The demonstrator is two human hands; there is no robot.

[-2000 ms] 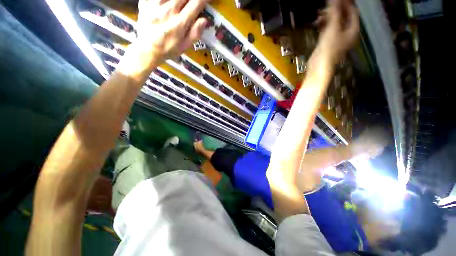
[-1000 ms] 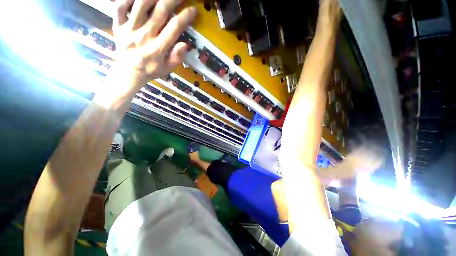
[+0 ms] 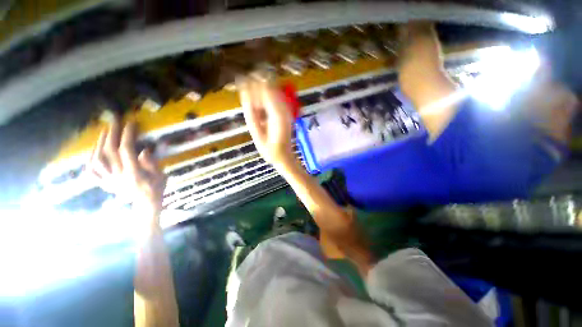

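Note:
The yellow socket board point(image 3: 210, 104) runs across the rack with small pale sockets on it, blurred. My left hand point(image 3: 127, 163) is at the left end of the shelf's white edge, fingers apart, with nothing seen in it. My right hand point(image 3: 267, 121) is over the middle of the shelf edge, beside a red tag point(image 3: 290, 99). It is blurred, and whether it holds anything cannot be told. A blue tray point(image 3: 306, 148) with a white lining and several small black adapters point(image 3: 389, 118) lies right of my right hand.
A co-worker in a blue shirt point(image 3: 440, 166) leans in at the right, an arm point(image 3: 424, 76) reaching to the rack over the tray. Lower white-edged shelves point(image 3: 223, 172) lie below my hands. A curved pale rack edge point(image 3: 191, 41) crosses the top. Bright lights glare left and right.
The view has turned, so the rack now runs across the picture. My right hand, cut off or hidden at the top before, now shows beside the red tag. The tray's black contents now show.

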